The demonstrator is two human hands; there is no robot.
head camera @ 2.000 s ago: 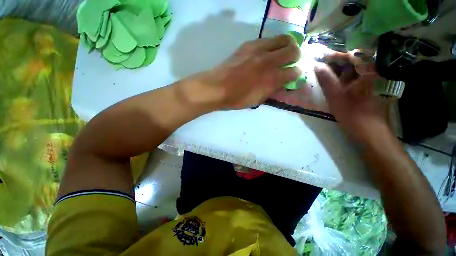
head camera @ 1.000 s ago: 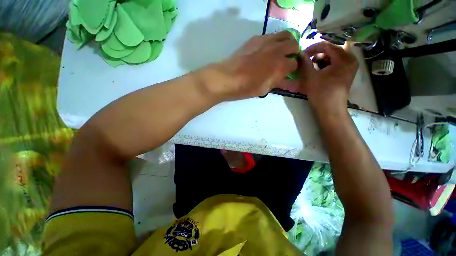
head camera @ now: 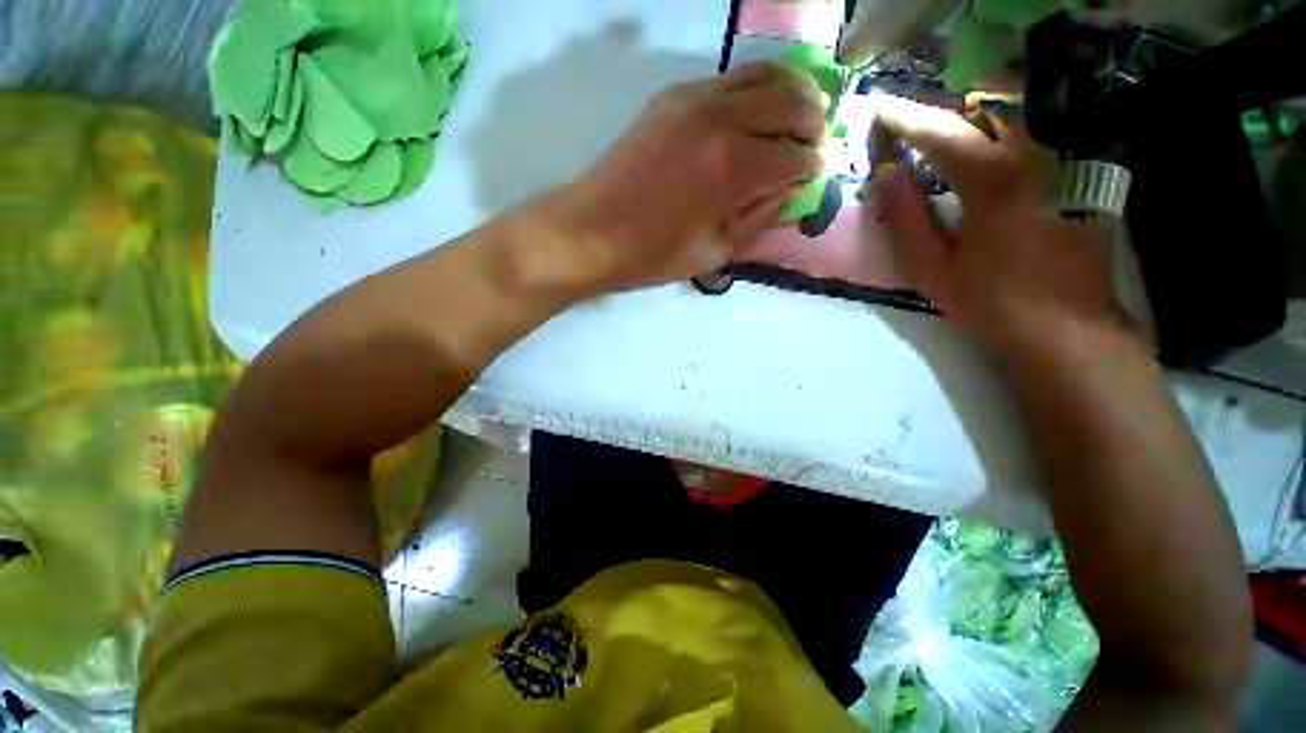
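Observation:
My left hand (head camera: 709, 165) holds a light green fabric piece (head camera: 814, 198) on the pink machine bed (head camera: 824, 246), just left of the brightly lit needle area. My right hand (head camera: 988, 215) is on the other side of the light, with thumb and forefinger apart near the needle. Glare and blur hide the needle, and I cannot tell whether the right fingers touch the fabric. A pile of green cut pieces (head camera: 344, 93) lies on the white table (head camera: 630, 365) at the upper left.
The sewing machine's dark parts (head camera: 1096, 86) and a pale ridged knob (head camera: 1093, 188) are at the upper right. A yellow sack (head camera: 86, 358) stands at the left. A clear bag of green pieces (head camera: 988, 616) is below the table's front edge.
The green piece shows more to the left of the light. My right hand has moved right and opened away from my left fingers compared with one second ago. The view has shifted.

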